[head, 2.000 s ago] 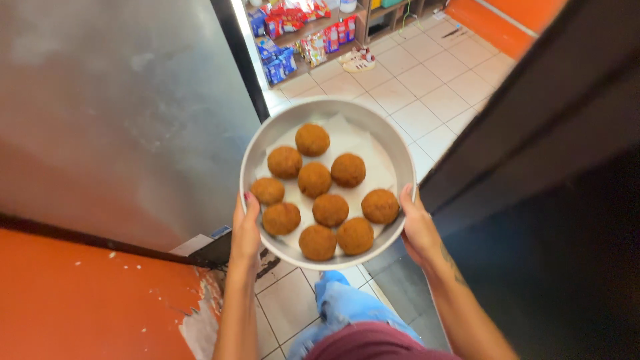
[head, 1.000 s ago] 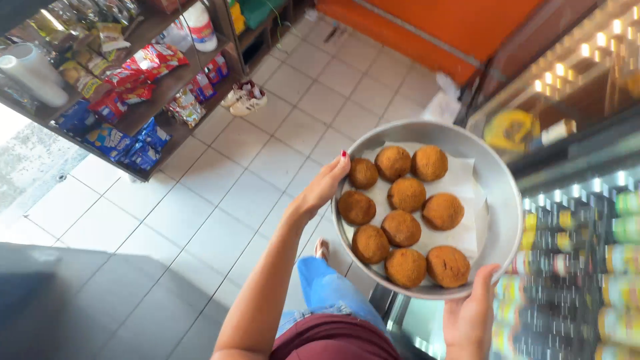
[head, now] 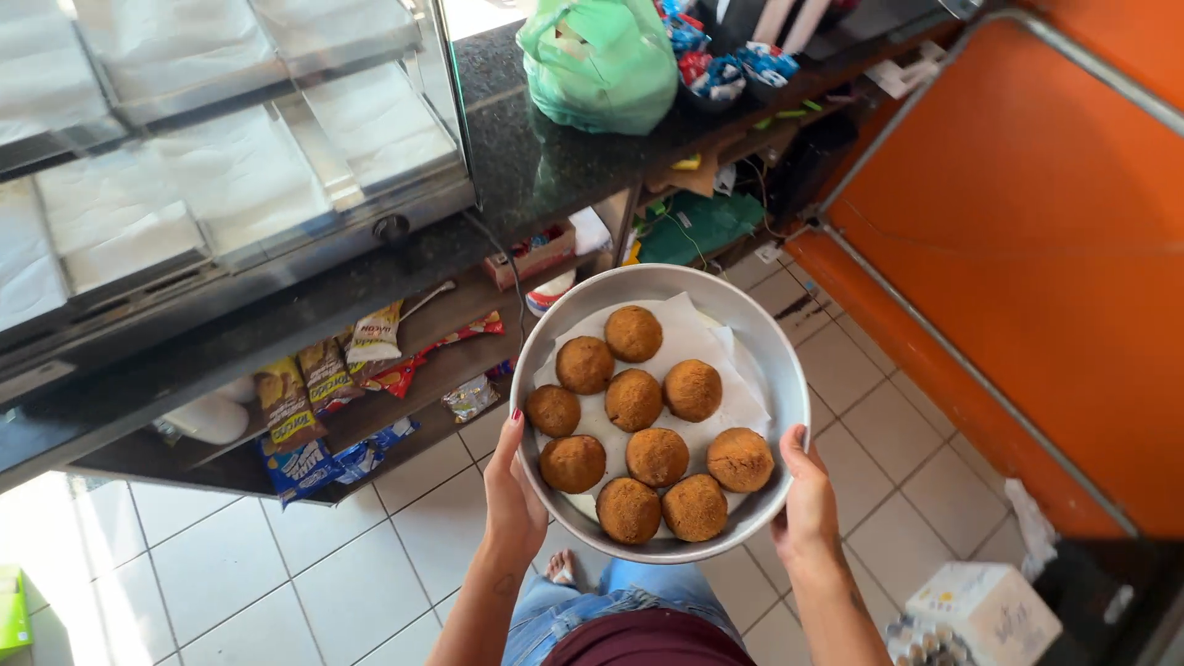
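Observation:
A round metal pan point(head: 659, 551) is held level in front of me, between both hands. Several round, browned, breaded balls point(head: 633, 400) lie in it on sheets of white paper point(head: 680, 319). My left hand point(head: 514, 495) grips the rim on the left, its thumb at the edge. On the right side my right hand point(head: 807, 495) holds the rim, thumb on top and fingers beneath. The undersides of the fingers are hidden by the pan.
A glass display case point(head: 388, 199) with paper-lined trays stands on a dark stone counter point(head: 518, 157), beside a green plastic bag point(head: 601, 69). Snack packets point(head: 291, 402) fill shelves below. An orange panel point(head: 1027, 259) is at right, a white box point(head: 985, 610) at lower right.
The view has swung from the metal door, past the bottle-filled fridge, to the counter and display case. Both hands still hold the pan of balls, which has come back near the middle of view.

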